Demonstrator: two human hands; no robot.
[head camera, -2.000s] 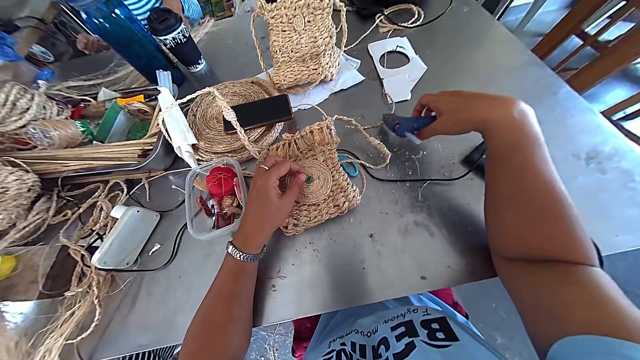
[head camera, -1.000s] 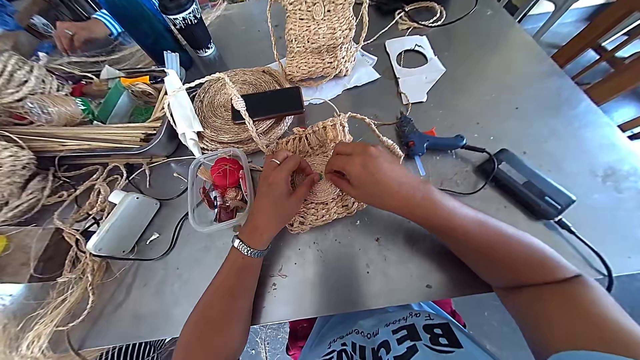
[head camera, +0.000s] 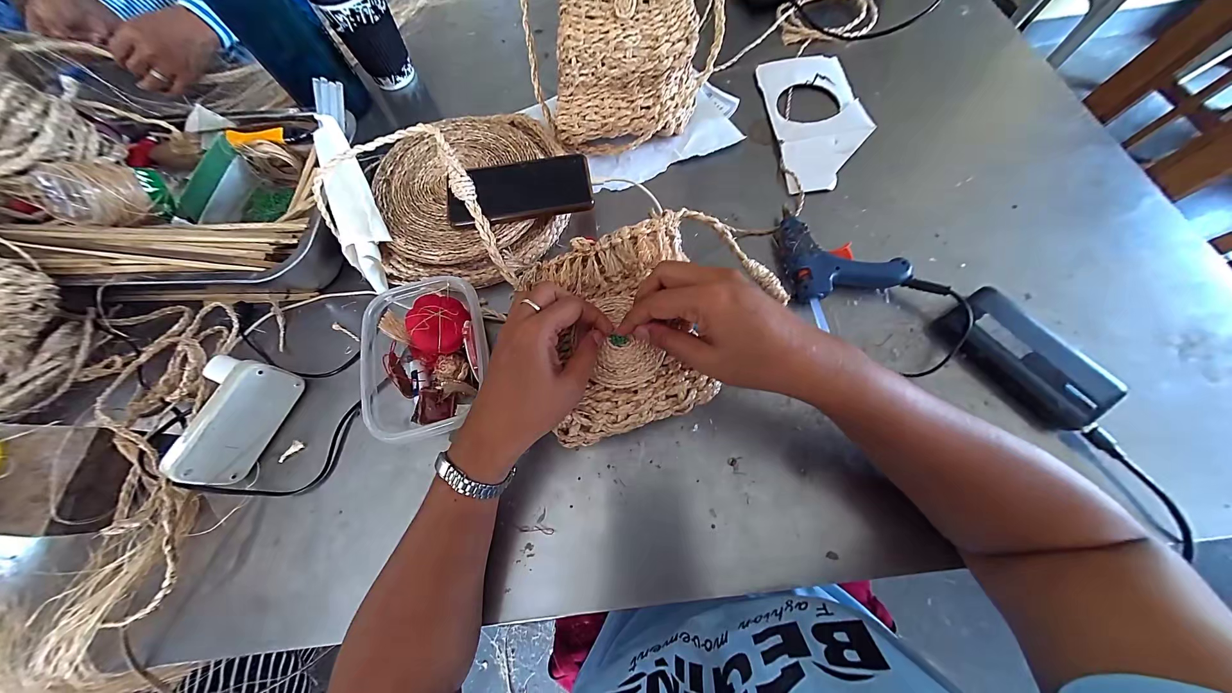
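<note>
A small woven fiber bag (head camera: 626, 404) lies on the metal table, with a coiled round patch (head camera: 630, 364) on its front. At the patch's upper part is a small green piece (head camera: 618, 340), pinched between the fingertips of my left hand (head camera: 544, 361) and my right hand (head camera: 717, 327). Both hands rest over the bag, their fingertips nearly touching. To the right of the bag lies a blue hot glue gun (head camera: 837, 269), its nozzle side near the bag's braided strap (head camera: 736, 241).
Left of my hands stand a plastic tub (head camera: 423, 433) with a red pincushion, a white power device (head camera: 234, 421) and a tray (head camera: 322, 255) of sticks. Behind are a rope coil (head camera: 414, 231), phone (head camera: 529, 188), second bag (head camera: 626, 77) and card cutout (head camera: 818, 144). A co-worker's hands (head camera: 164, 48) are at upper left.
My right hand has let go of the glue gun, which now lies on the table, and has moved left to the patch beside my left hand. The co-worker's hands have come closer together.
</note>
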